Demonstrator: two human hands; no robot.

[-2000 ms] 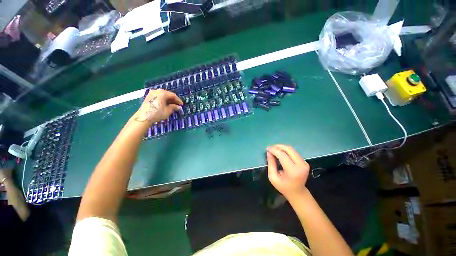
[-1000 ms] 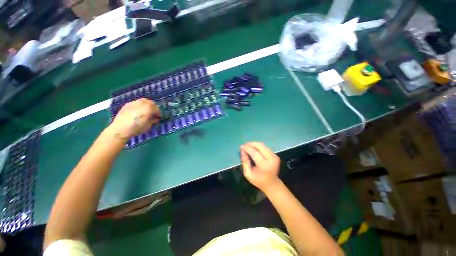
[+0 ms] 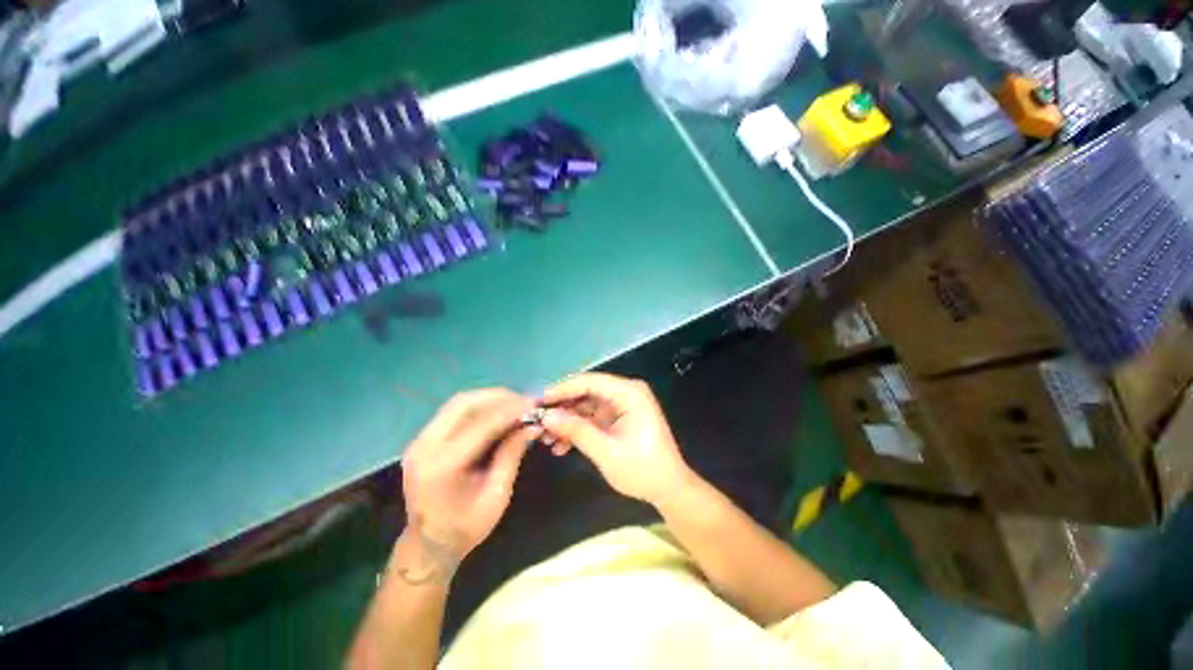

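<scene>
My left hand (image 3: 461,461) and my right hand (image 3: 620,440) meet fingertip to fingertip at the bench's front edge. A small part (image 3: 533,419) with a bright spot shows between the fingertips, mostly hidden by them; I cannot tell which part it is. The clear blister tray (image 3: 294,249) lies to the upper left, with rows of green circuit boards (image 3: 327,233) and purple housings (image 3: 343,285). One housing (image 3: 253,279) sits out of line there. Loose purple housings (image 3: 539,168) lie in a heap right of the tray. Small black rings (image 3: 402,312) lie by its front edge, blurred.
A crumpled clear bag (image 3: 720,52), a white adapter (image 3: 769,134) with a cable and a yellow switch box (image 3: 844,127) with a green button are on the bench's right. Cartons (image 3: 1001,393) stand on the floor at right, with stacked blister trays (image 3: 1099,242) on top.
My left hand has left the tray and come back to the bench edge, where it meets my right hand at a small part. The view has swung to the right.
</scene>
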